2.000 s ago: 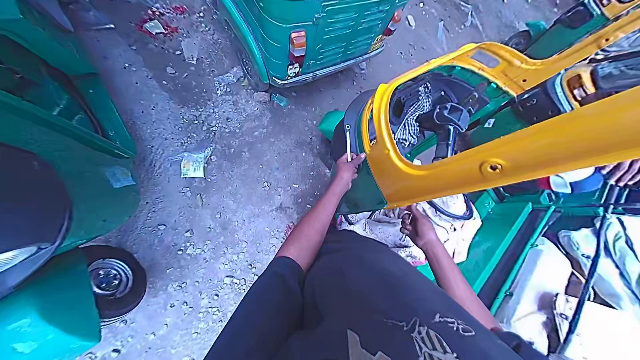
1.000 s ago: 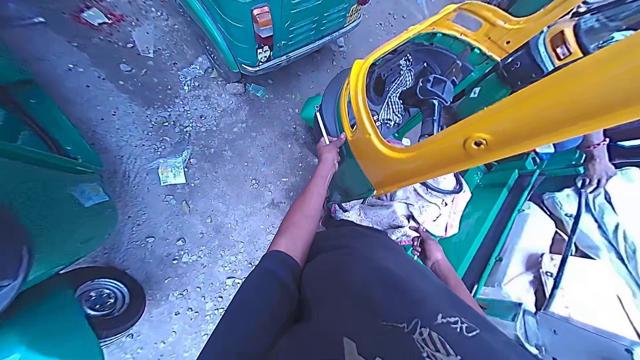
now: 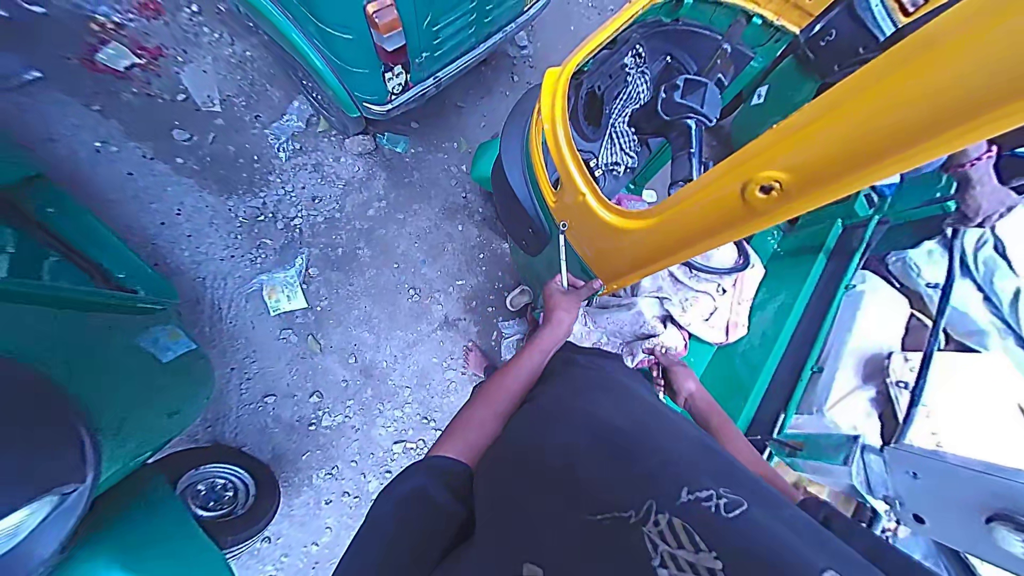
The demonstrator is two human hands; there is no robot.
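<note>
My left hand point(image 3: 565, 304) is closed on a slim metal wrench point(image 3: 563, 254), which points up beside the lower corner of the yellow windshield frame point(image 3: 680, 240) of a green auto rickshaw. My right hand point(image 3: 674, 376) is low at the edge of the green floor, its fingers curled around a small, thin object point(image 3: 659, 379) that I cannot identify. Next to it lies a stained whitish cloth or sack point(image 3: 704, 296). Inside the frame show a dark steering column point(image 3: 690, 104) and a black-and-white checked cloth point(image 3: 626, 120).
Another person's hand point(image 3: 980, 188) is at the right, near a dark bar point(image 3: 936, 328) and white sacks point(image 3: 860, 360). A second green rickshaw point(image 3: 320, 48) stands ahead; a third, with a wheel point(image 3: 214, 492), is at the left. Gravel and litter point(image 3: 282, 290) cover the ground.
My left hand stays by the frame corner with the wrench. My right hand has moved down from beside the cloth to the floor edge. The other person's hand has moved up.
</note>
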